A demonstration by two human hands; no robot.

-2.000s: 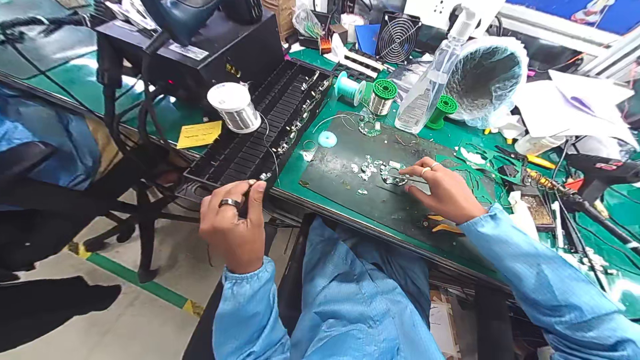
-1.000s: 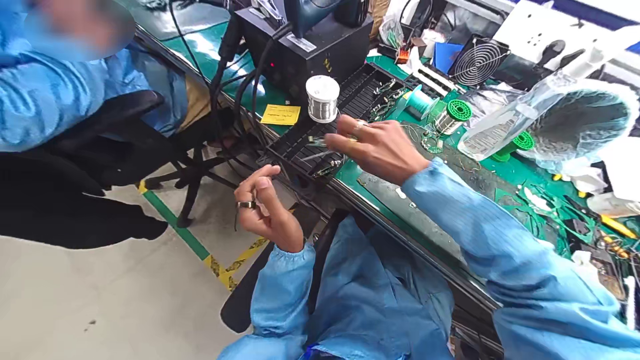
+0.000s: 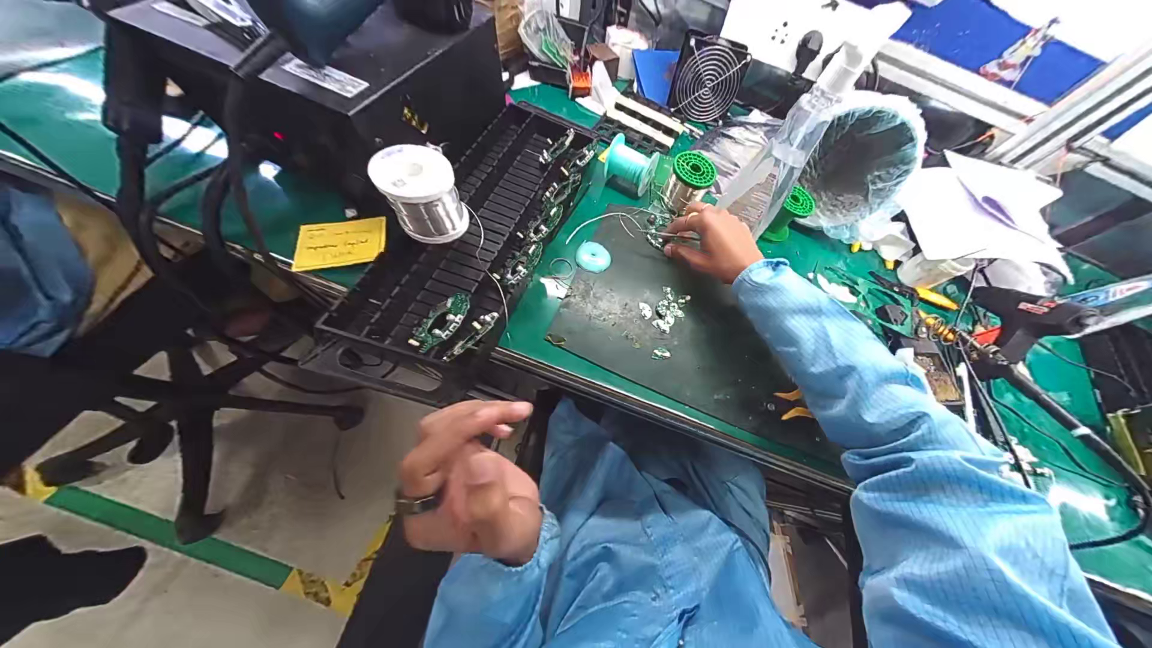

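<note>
My left hand [image 3: 472, 481], a ring on one finger, is raised off the table edge below the black slotted rack; its fingers are curled and I cannot tell if anything is between them. My right hand [image 3: 713, 241] reaches to the back of the black mat [image 3: 720, 360], its fingertips at a small cluster of parts [image 3: 655, 225] beside a green-flanged wire spool [image 3: 689, 180]. Whether it grips a part is unclear. Small metallic pieces [image 3: 666, 310] lie on the mat. Circuit boards [image 3: 441, 322] stand in the black rack [image 3: 423, 270], on which a solder wire spool [image 3: 418, 193] rests.
A turquoise spool [image 3: 628, 166], a clear bottle [image 3: 792, 144] and a plastic-lined bin [image 3: 864, 162] stand behind the mat. Orange-handled pliers [image 3: 794, 405] lie partly under my right sleeve. A black equipment box [image 3: 360, 99] stands behind the rack. A chair [image 3: 193, 432] is at the left.
My right hand has moved from over the rack, near the solder spool, to the back of the mat. One second ago another person's sleeve showed at upper left; the view has since swung right.
</note>
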